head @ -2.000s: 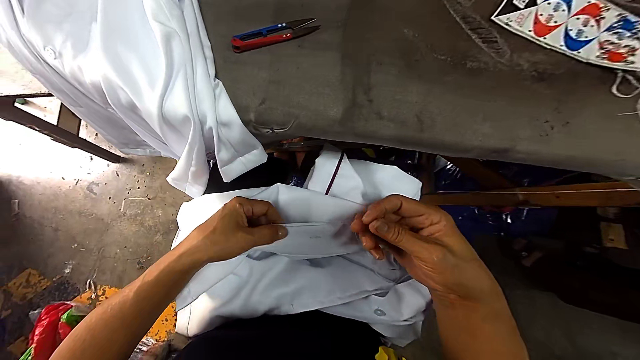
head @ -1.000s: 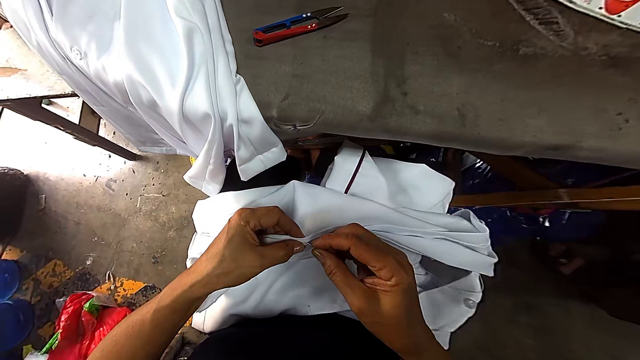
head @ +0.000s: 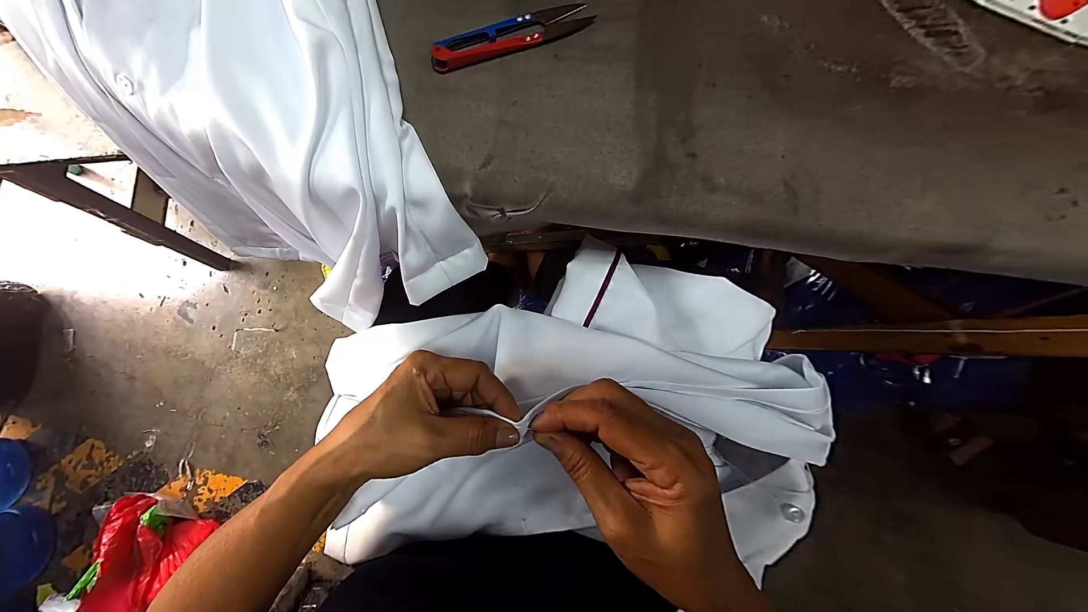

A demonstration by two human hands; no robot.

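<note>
A white garment (head: pixel 561 348) with a dark red stripe and a clear button lies across my lap. My left hand (head: pixel 433 416) pinches a folded edge of its cloth between thumb and forefinger. Close beside it, my right hand (head: pixel 637 467) grips the same edge with thumb and fingertips, the two sets of fingertips nearly touching. Whether a small item is between the fingers I cannot tell. Thread snips (head: pixel 510 36) with blue and red handles rest on the grey-covered table above the hands.
Another white garment (head: pixel 280 127) hangs over the table's left end. The padded table edge (head: pixel 765 229) runs above my lap, over a wooden bar (head: pixel 935 336). A wooden bench (head: pixel 119 212) is at left, a red plastic bag (head: pixel 136 552) on the floor at lower left.
My right hand was slightly apart from my left two seconds ago; now the fingertips meet at the cloth edge. The garment's right part is bunched into folds.
</note>
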